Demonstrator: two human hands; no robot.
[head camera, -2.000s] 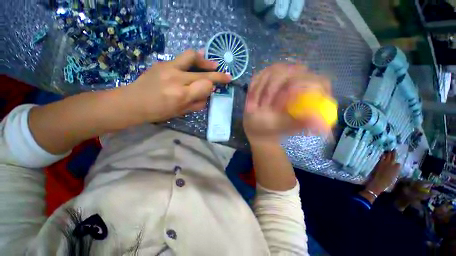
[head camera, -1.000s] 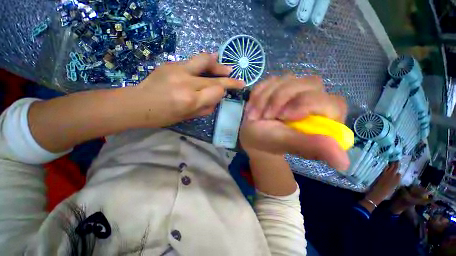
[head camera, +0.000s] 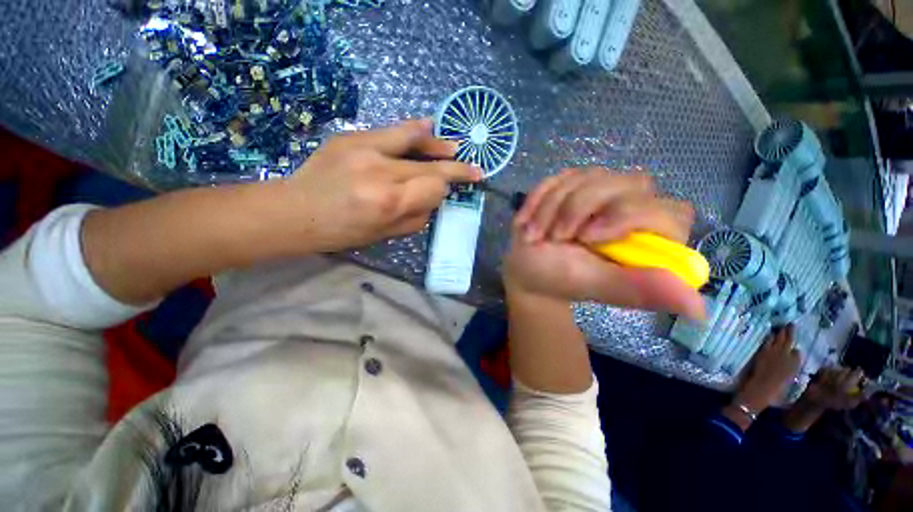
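Note:
A pale blue-green handheld fan lies in front of me, its round fan head (head camera: 477, 131) away from me and its flat handle (head camera: 454, 247) towards me. My left hand (head camera: 385, 185) holds it at the neck, with fingertips on the lower edge of the head. My right hand (head camera: 591, 235) grips the yellow screwdriver (head camera: 656, 256). Its thin dark shaft points left at the fan's neck. The tip is close to my left fingertips; I cannot tell if it touches. Any screw there is too small to see.
A heap of small circuit boards (head camera: 262, 85) lies at the upper left, with small plastic brackets (head camera: 177, 141) beside it. A row of fans (head camera: 578, 30) lies at the far edge. Stacked fans (head camera: 736, 255) are at the right, near another person's hand (head camera: 771, 370). Bubble wrap (head camera: 641, 120) covers the bench.
My right hand was blurred against the neck two seconds ago. It has since drawn slightly right with the screwdriver, showing more shaft. My left hand still holds the fan's neck.

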